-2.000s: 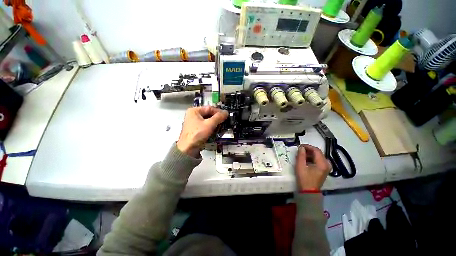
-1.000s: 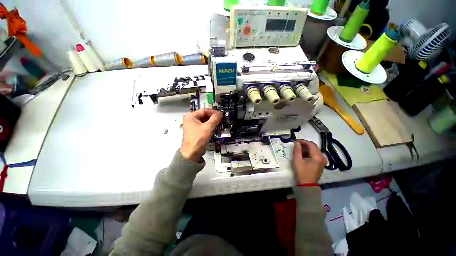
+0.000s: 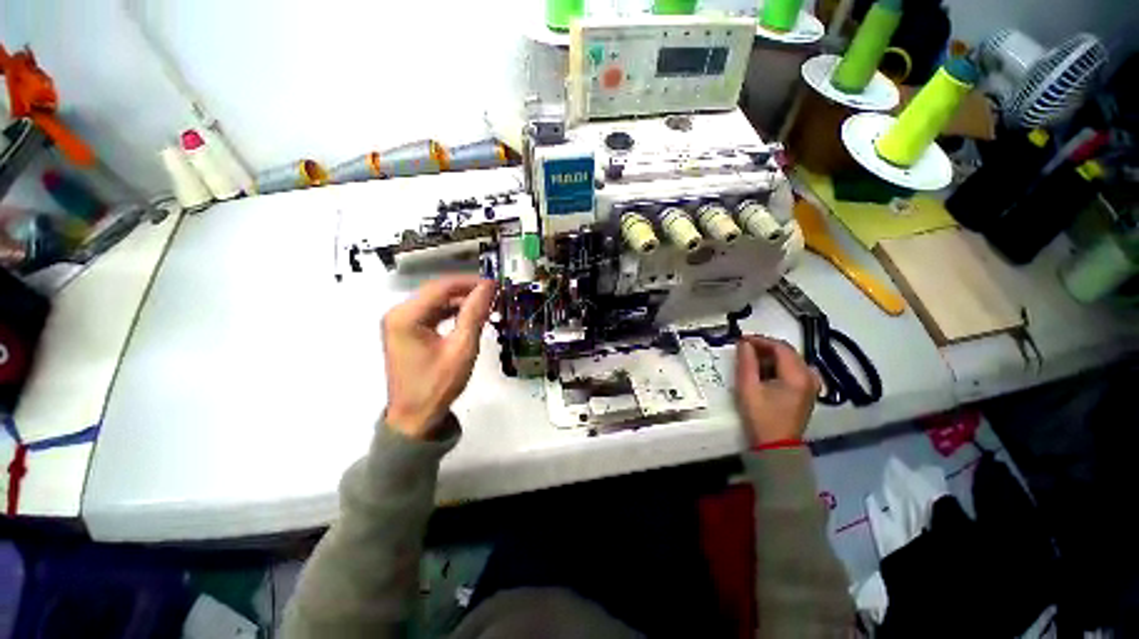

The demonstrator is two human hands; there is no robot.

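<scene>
The white overlock machine point(image 3: 700, 281) stands in front of me, with its dark needle and looper area point(image 3: 568, 281) showing. The pale cloth plate point(image 3: 643, 381) lies low at its front. My left hand point(image 3: 431, 343) is left of the needle area, thumb and forefinger pinched together and not touching the machine. My right hand point(image 3: 777, 381) is at the right end of the cloth plate, its fingertips close together. No thread can be made out at either hand, so I cannot tell whether they hold one.
Black-handled shears point(image 3: 843, 362) lie right of my right hand, beside a yellow-orange tool point(image 3: 856, 268) and a tan board point(image 3: 952, 293). A metal attachment point(image 3: 437, 243) extends left of the machine. Neon thread cones point(image 3: 924, 112) stand behind right.
My left hand has moved left, away from the needle area, uncovering the dark parts there. My right hand stays by the cloth plate's right end. The view has shifted slightly.
</scene>
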